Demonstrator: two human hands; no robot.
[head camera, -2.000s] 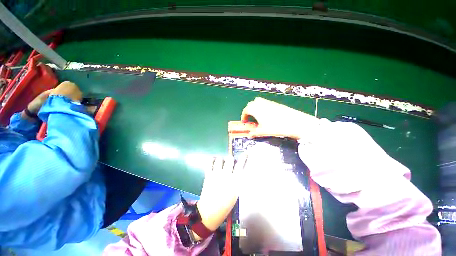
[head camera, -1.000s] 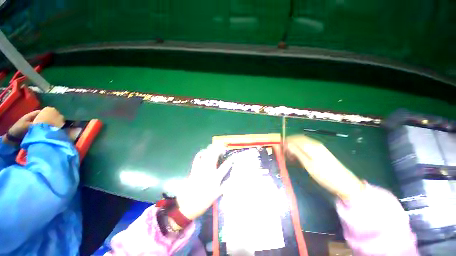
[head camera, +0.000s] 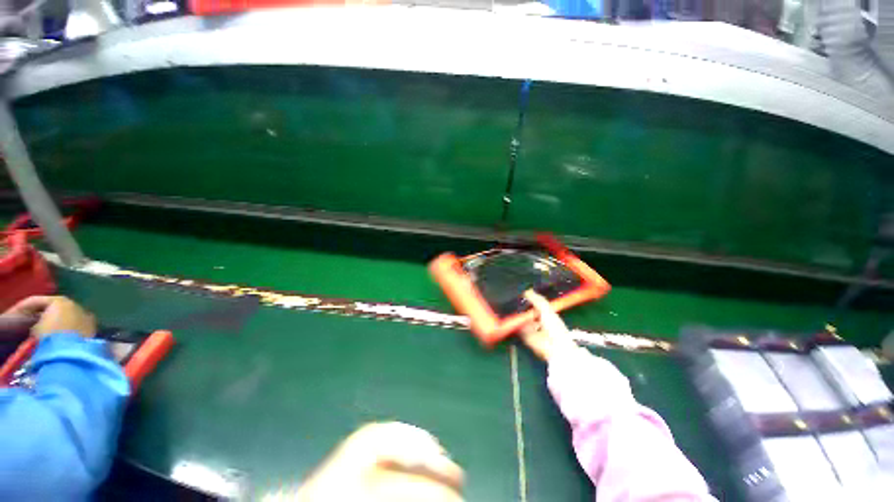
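Note:
A red-orange carrier frame (head camera: 459, 294) with a dark, shiny tablet unit (head camera: 505, 282) inside lies at an angle over the far edge of the bench, partly above the green conveyor. My right hand (head camera: 539, 322) grips the frame's near side, with a finger or thumb reaching over the rim. The fingers under the frame are hidden. My left hand (head camera: 397, 463) is at the bottom edge, blurred and cut off, with its fingers curled. I cannot tell whether it holds anything.
Stacked trays with white rectangular parts (head camera: 750, 380) stand at the right. At the left, a neighbour's blue sleeve (head camera: 74, 412) and hand are at another red frame (head camera: 149, 358). The conveyor (head camera: 323, 279) runs behind the chipped bench edge.
The view has tilted up. My right hand has moved forward and is now on a frame at the conveyor. The silver-filled unit in front of me no longer shows there; my left hand is lower in view.

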